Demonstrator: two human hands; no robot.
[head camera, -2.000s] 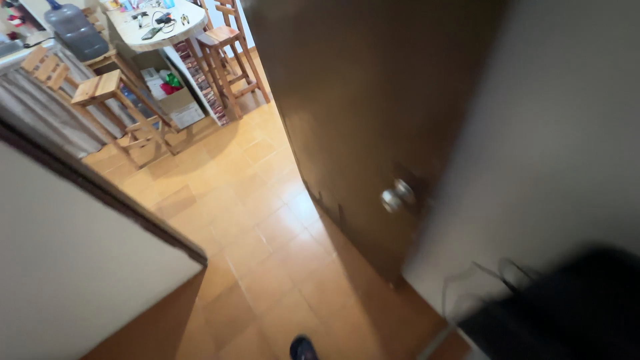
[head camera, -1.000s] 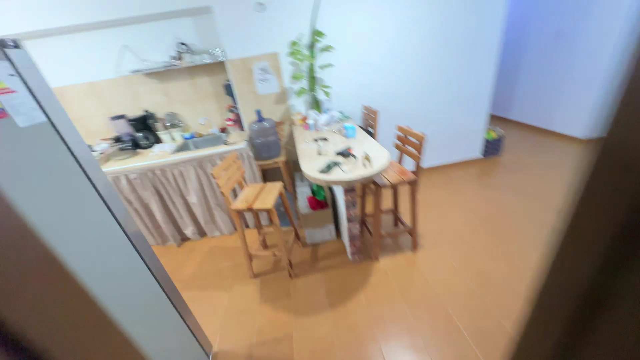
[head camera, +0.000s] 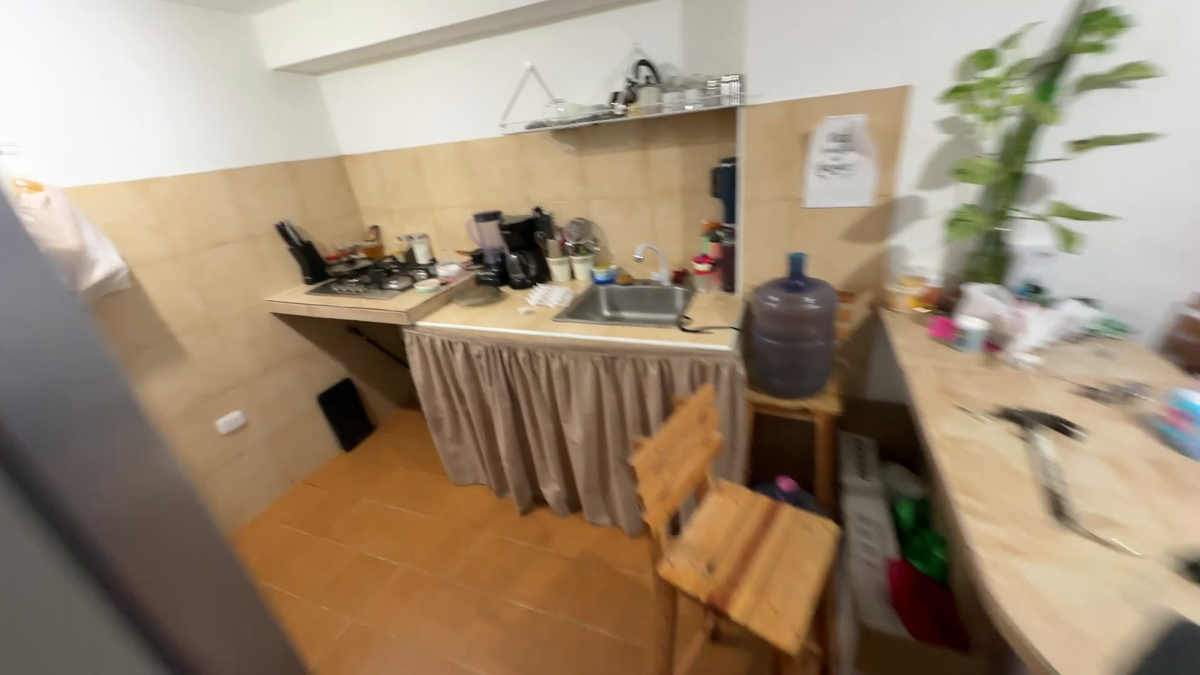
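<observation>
Neither of my hands shows in the head view. A kitchen counter (head camera: 572, 337) with a steel sink (head camera: 623, 305) stands ahead, a gathered curtain (head camera: 544, 422) hanging below its edge. To its left is a gas cooktop (head camera: 375, 278) with a knife block (head camera: 305, 260) beside it. A blender (head camera: 489, 248) and a black coffee maker (head camera: 523, 251) stand between cooktop and sink. Right of the sink, a large water jug (head camera: 794, 328) rests on a wooden stool. Tools and cables lie blurred on the table (head camera: 994, 469) at right. A dark blurred shape at the lower right corner cannot be identified.
A wooden high chair (head camera: 750, 553) stands close, between the counter and the table. A grey vertical edge (head camera: 122, 450) borders the left side. Boxes (head camera: 867, 534) sit under the table. A glass-laden shelf (head camera: 623, 117) hangs above the sink, and a leafy plant (head camera: 1012, 159) rises behind the table.
The view has swung up and left from the doorway and is now closer to the kitchen. The door with its round knob, seen two seconds ago, is out of view.
</observation>
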